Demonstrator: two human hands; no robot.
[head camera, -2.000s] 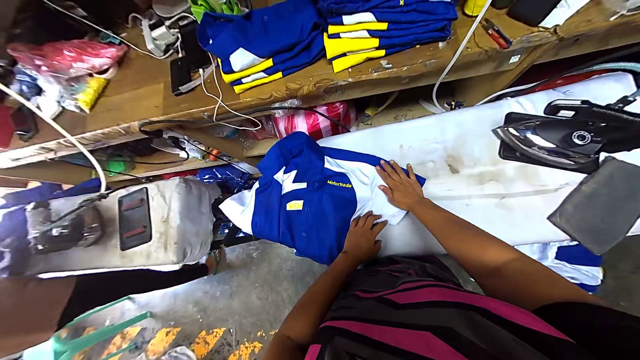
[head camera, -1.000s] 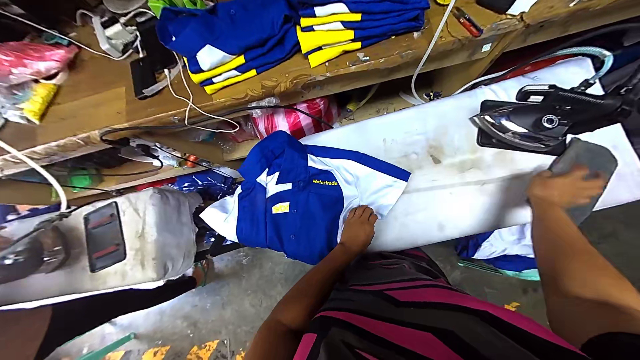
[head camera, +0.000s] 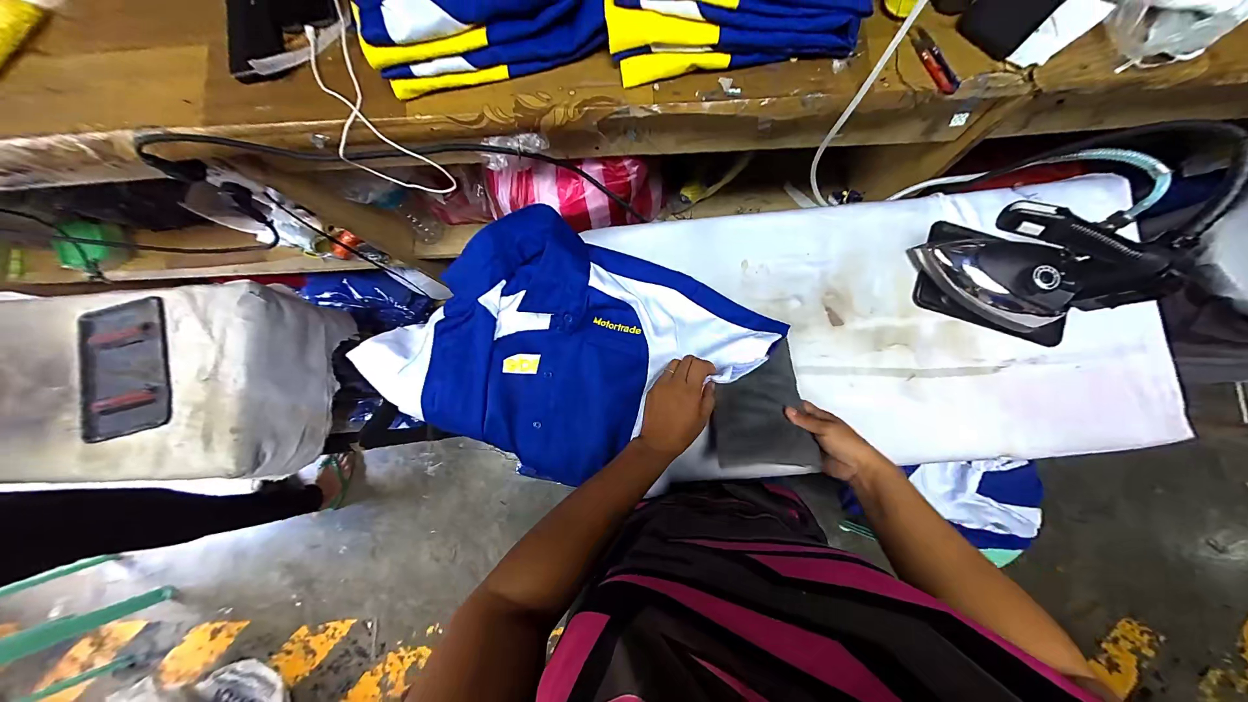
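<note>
A blue and white short-sleeved shirt with yellow lettering lies on the left part of the white cloth-covered ironing board. My left hand grips the hem of its white sleeve, fingers curled. A flat dark grey pad lies partly under that sleeve's edge, and my right hand holds the pad's right edge between thumb and fingers. To the right, a black steam iron sits on a dark rest, apart from both hands.
Folded blue, white and yellow garments are stacked on the wooden shelf behind the board. Cables hang along its edge. Another padded board stands at left beside a person's leg and sandalled foot. More garments hang below the board.
My right hand left the shirt, took hold of the grey pad near the iron and brought it left to the sleeve. My left hand now grips the sleeve edge.
</note>
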